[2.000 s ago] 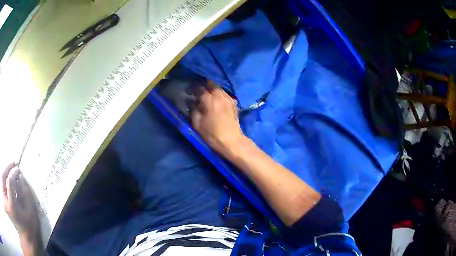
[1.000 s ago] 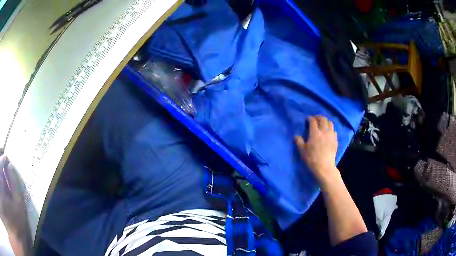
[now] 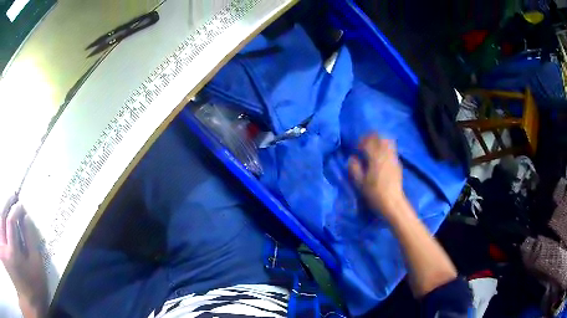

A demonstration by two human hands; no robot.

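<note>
Blue cloth pieces [image 3: 298,180] lie crumpled in and over a blue bin [image 3: 248,180] at the right of the lap. My right hand [image 3: 376,171] is over the cloth, slightly blurred, fingers bent; whether it touches or pinches the cloth cannot be told. My left hand [image 3: 22,248] rests at the near left edge of the white table [image 3: 143,118], partly cut off by the picture's edge; whether it holds anything cannot be told. A clear plastic bag [image 3: 230,133] lies in the bin near its left rim.
Black thread snips [image 3: 122,32] lie on the table. A tape-measure scale [image 3: 158,87] runs along its front edge. Dark blue cloth [image 3: 180,199] covers the lap. A wooden stool [image 3: 500,124] and heaped cloths stand beyond the bin at the right.
My right hand has gone from the bin's left side, over the plastic bag, to the cloth at the right, then slightly up and left. The bag is uncovered. My left hand stays on the table.
</note>
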